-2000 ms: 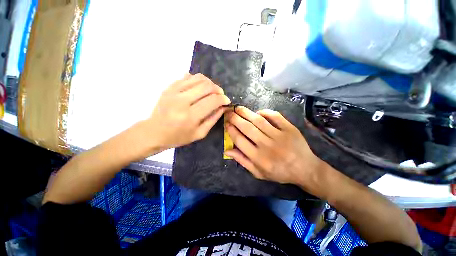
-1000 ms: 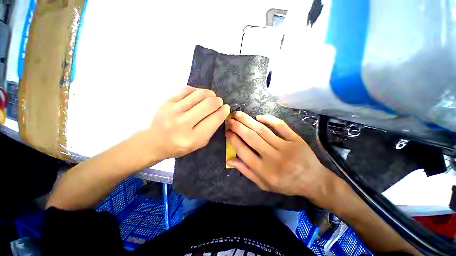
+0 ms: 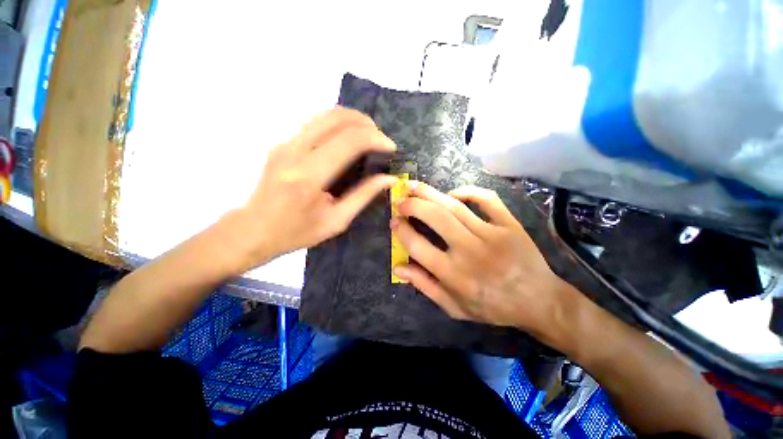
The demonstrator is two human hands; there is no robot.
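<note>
A dark mottled garment panel (image 3: 343, 296) lies on the white table and hangs over its front edge. A narrow yellow gauge strip (image 3: 400, 249) lies upright in view on the panel. My right hand (image 3: 481, 257) rests on the panel with its fingertips along the strip's right side, pressing it. My left hand (image 3: 313, 184) is at the strip's top end, thumb near the strip and index finger raised apart from it, slightly blurred. Whether something small is between its fingers cannot be told.
The white and blue sewing machine head (image 3: 678, 103) fills the upper right, with a dark curved cable below it. A brown-taped edge (image 3: 81, 129) is at the left. Blue crates (image 3: 245, 351) stand under the table. Something red and yellow shows at the far left edge.
My left thumb and index finger have parted, and that hand has risen a little. More of the yellow strip's top shows. My right hand stays on the strip.
</note>
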